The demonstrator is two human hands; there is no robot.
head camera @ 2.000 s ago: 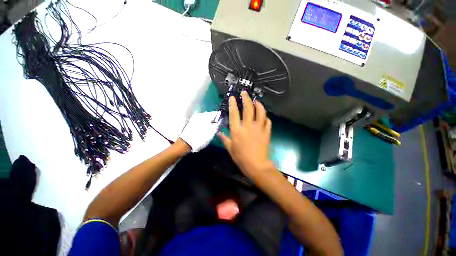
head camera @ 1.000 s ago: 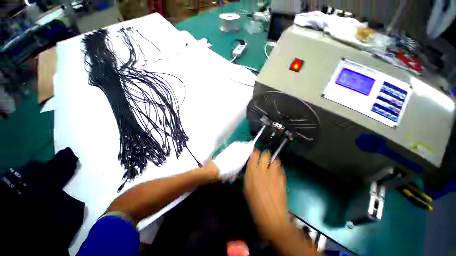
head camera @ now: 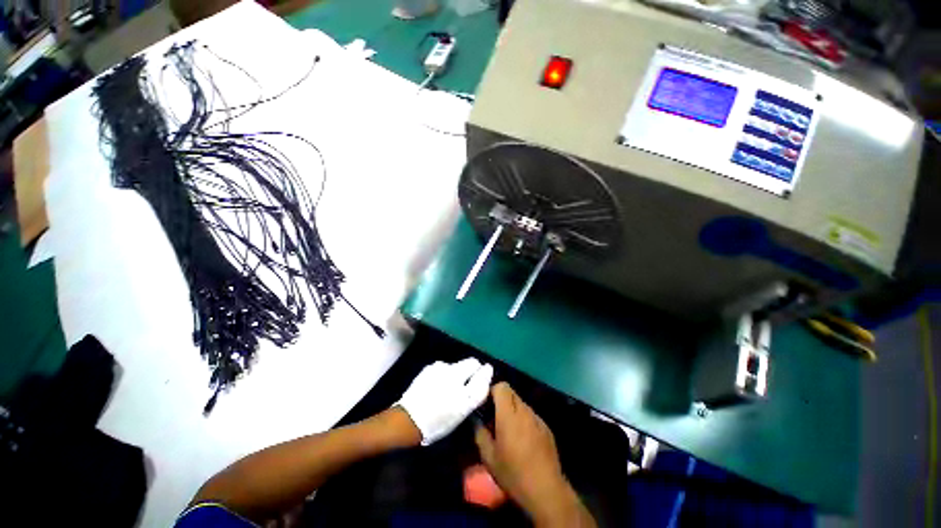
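Observation:
My left hand, in a white glove, and my bare right hand are close together over my lap, just in front of the bench edge. Their fingers are closed on a dark cable coil, mostly hidden by the hands and hard to tell from the dark clothing. The two silver winding prongs stick out bare from the dark winding disc. Many loose black cables lie in a heap on the white sheet at left.
The beige-grey machine stands on the green bench, with a lit red switch and control panel. The twist-tie head is at right, yellow-and-black handles behind it. A black garment lies at lower left.
My hands have pulled the black coil off the winding prongs and moved down and toward my body. The prongs are now bare. The camera view has also shifted.

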